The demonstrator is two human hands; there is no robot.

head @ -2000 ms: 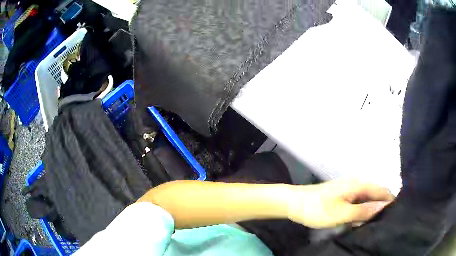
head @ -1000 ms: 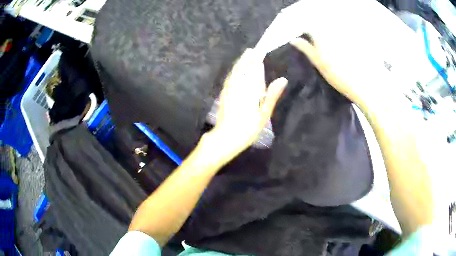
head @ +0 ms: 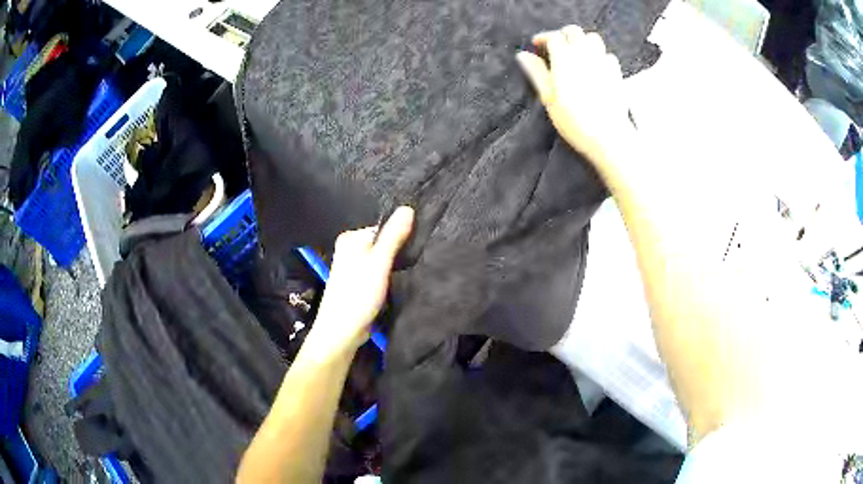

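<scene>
A large charcoal garment panel [head: 378,85] lies over the white table and hangs off its left edge. A second dark cloth piece [head: 501,255] lies along its right edge and hangs down at the front. My left hand [head: 364,269] pinches the cloth edges at the panel's lower corner, thumb on top; its fingers are partly hidden behind the cloth. My right hand [head: 582,90] lies on the cloth farther up the joined edges, with thumb and fingertips apart, gripping nothing visible.
The white table [head: 719,236] extends right, with thread scraps [head: 833,274] on it. Dark cloth [head: 180,350] is heaped at the left over a blue basket [head: 232,232]. A white basket [head: 99,189] stands beyond it on the speckled floor. A clear plastic bag [head: 837,57] is at upper right.
The second dark piece has moved from the right side onto the large panel's edge. My left hand now pinches the edges lower left; my right hand has come over the cloth.
</scene>
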